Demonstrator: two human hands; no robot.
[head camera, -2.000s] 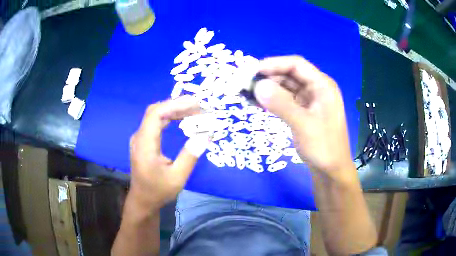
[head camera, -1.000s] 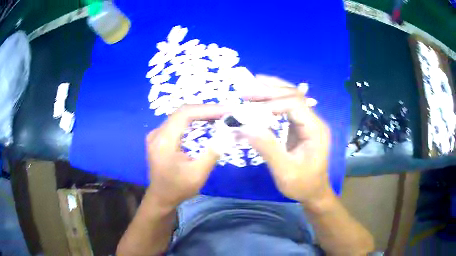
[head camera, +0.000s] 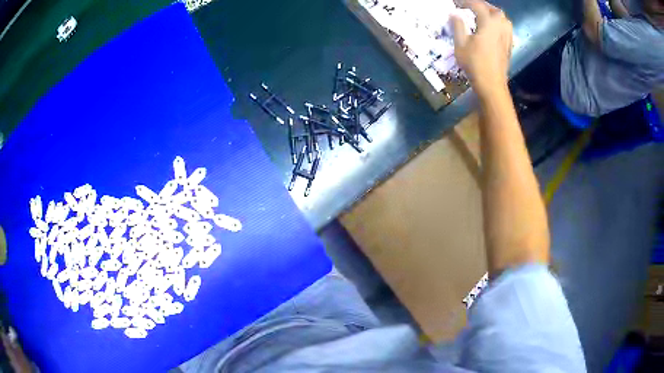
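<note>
My right hand (head camera: 484, 44) is over the right end of a shallow cardboard tray (head camera: 408, 62) at the top. Its fingers are bent down at the white units (head camera: 415, 25) in the tray; I cannot tell whether they grip one. A loose pile of white oval pieces (head camera: 120, 251) lies on the blue mat (head camera: 109, 138). Black pins with pale tips (head camera: 349, 116) lie scattered on the bench between mat and tray. Small skin-toned slivers at the left edge may be part of my left hand; its state is hidden.
A cardboard carton (head camera: 422, 226) stands below the bench edge (head camera: 393, 171). Another person in a grey top (head camera: 611, 69) sits at the upper right. A small white piece (head camera: 67, 28) lies on the green surface at the upper left. Yellow lines mark the floor.
The view has turned right. My hands were together over the pile around a dark part; now my right arm reaches out to the tray, and my left hand has mostly or wholly left the picture.
</note>
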